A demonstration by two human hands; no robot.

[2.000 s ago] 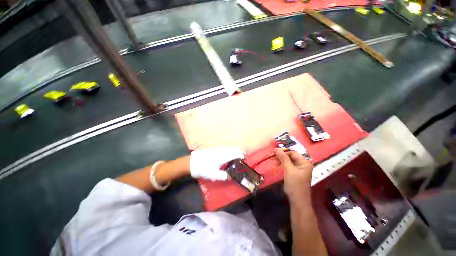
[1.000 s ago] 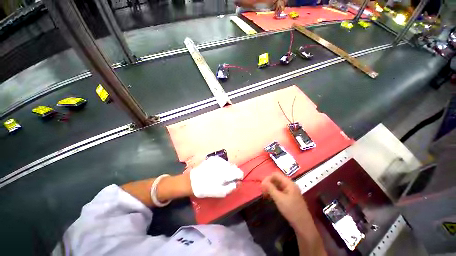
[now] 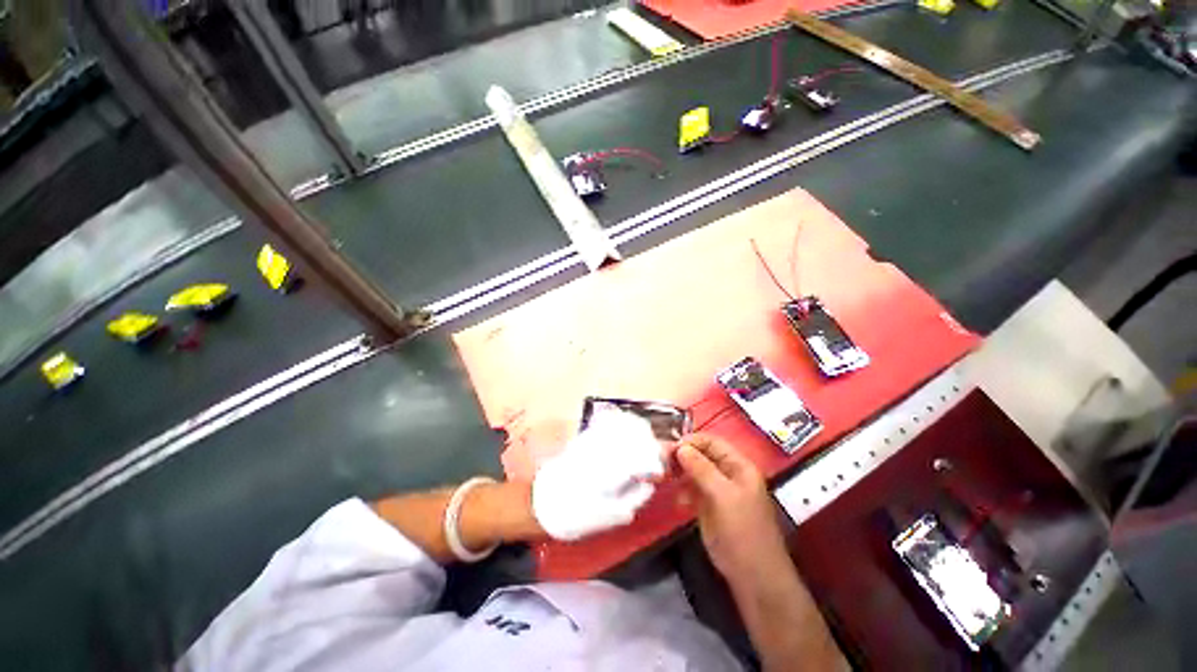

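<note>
A dark wired module (image 3: 635, 414) is over the red mat (image 3: 565, 344), partly hidden behind my left hand. My left hand (image 3: 600, 475), in a white glove, is closed around the module's near side; its grip is partly hidden. My bare right hand (image 3: 725, 483) pinches a thin red lead wire at the module's right end, its fingertips close to the glove. A second module (image 3: 771, 404) lies on the mat right of my hands. A third module (image 3: 824, 336) lies farther up the mat, its red leads pointing away.
A silver-white module (image 3: 952, 578) sits on the dark red fixture plate (image 3: 873, 525), beside a perforated rail (image 3: 877, 449). Yellow-wrapped parts (image 3: 200, 297) and wired modules lie on the green belt (image 3: 433, 197). A pale divider bar (image 3: 549, 177) and a brown bar (image 3: 919, 79) cross it.
My hands have come together at the module, which has shifted right. The red wire earlier stretched between my hands is now mostly hidden by my fingers. The whole view has also shifted.
</note>
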